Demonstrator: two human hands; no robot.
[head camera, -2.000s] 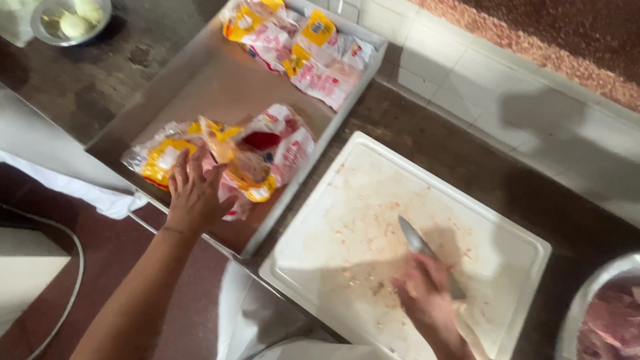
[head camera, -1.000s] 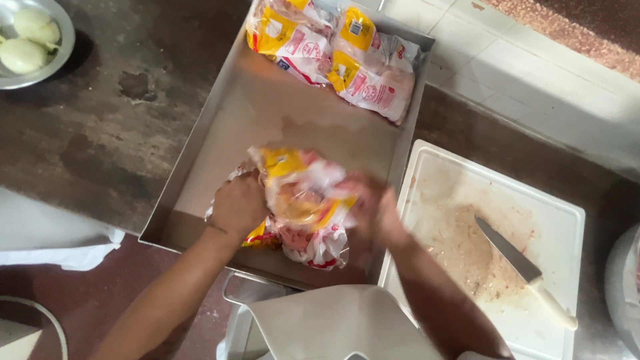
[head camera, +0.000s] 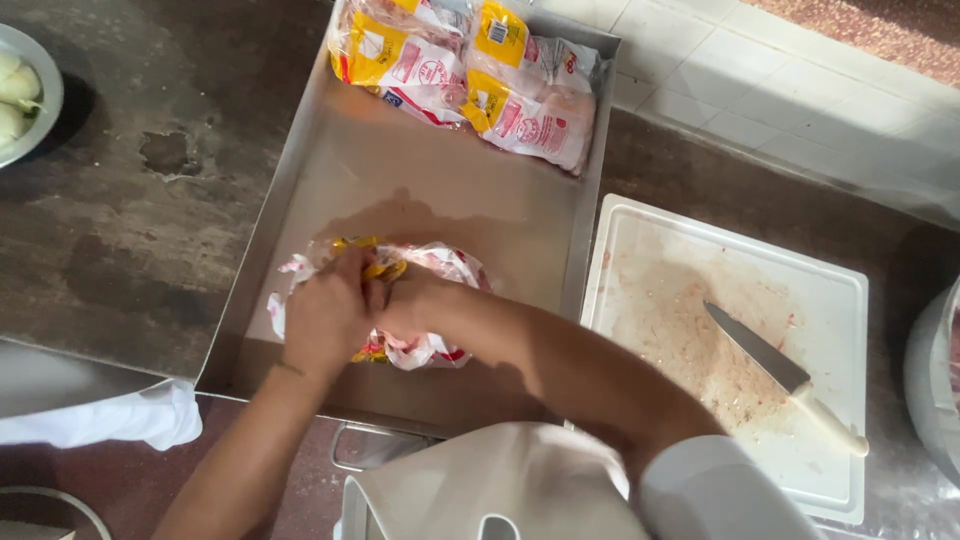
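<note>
In the near part of a metal tray (head camera: 450, 172) lies a crumpled plastic meat package (head camera: 450, 259) in white, yellow and red, with pale pink meat partly showing. My left hand (head camera: 326, 307) grips the left side of its film. Right beside it, my right hand (head camera: 412, 300) reaches into the package's middle; its fingers are hidden, so its hold is unclear. Several similar packages (head camera: 536, 105) lie at the tray's far end. A kitchen knife with a white handle (head camera: 757, 349) rests on a white cutting board (head camera: 795, 270) marked with meat scraps.
At the far left stands a metal bowl (head camera: 51, 97) with peeled onions (head camera: 16, 86). A large metal pot (head camera: 926, 367) is at the right edge. A tiled wall (head camera: 712, 60) runs behind the worktop. White cloth (head camera: 161, 416) hangs at the front left.
The knife, in my right hand two seconds ago, now lies on the board. My right hand has moved left to the package, which was lifted a second ago and now sits lower in the tray.
</note>
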